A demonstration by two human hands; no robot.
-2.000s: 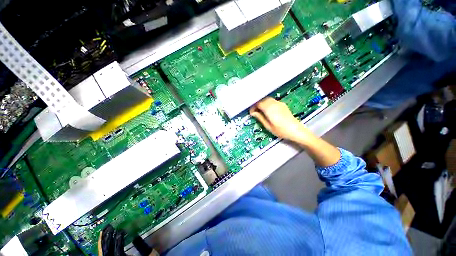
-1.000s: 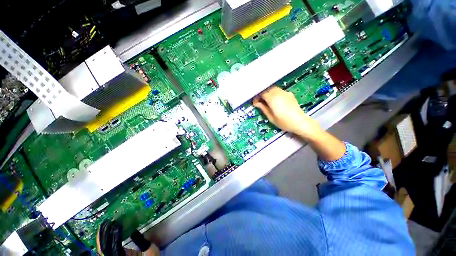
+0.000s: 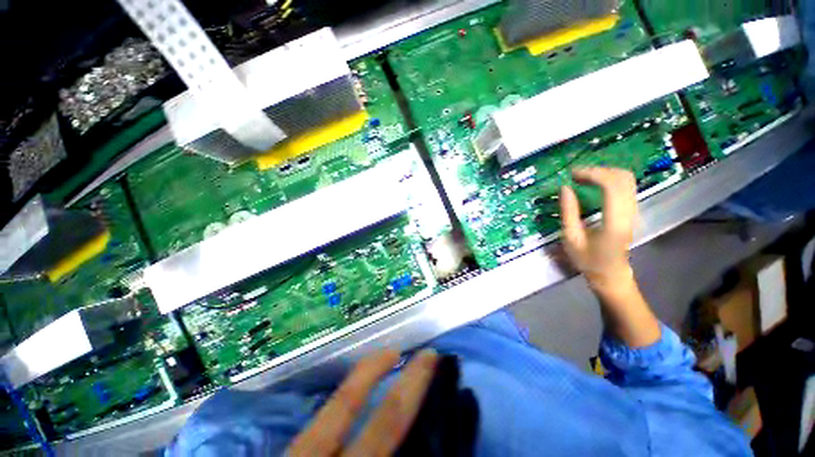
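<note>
Green circuit boards (image 3: pixel 357 308) lie side by side in a row, with long white-silver heat sinks (image 3: pixel 286 232) across them. My right hand (image 3: pixel 603 219) is over the front part of the right board, fingers apart and curved, with nothing visible in them. My left hand (image 3: pixel 380 406) is blurred at the bottom edge, in front of the rail, partly cut off. It holds a dark clump of black components (image 3: pixel 447 411) against the fingers; their exact type is unclear.
A metal conveyor rail (image 3: pixel 500 286) runs along the boards' front. Finned heat sinks (image 3: pixel 268 98) with yellow strips stand at the back. A perforated white strip (image 3: pixel 192 54) hangs over one. A bin holds shiny metal parts (image 3: pixel 112 85). Cardboard boxes (image 3: pixel 737 303) are at lower right.
The view has shifted, so the boards appear further right. My right hand has drawn back from beside the long heat sink and its fingers have opened. My left hand has come up in front of the rail.
</note>
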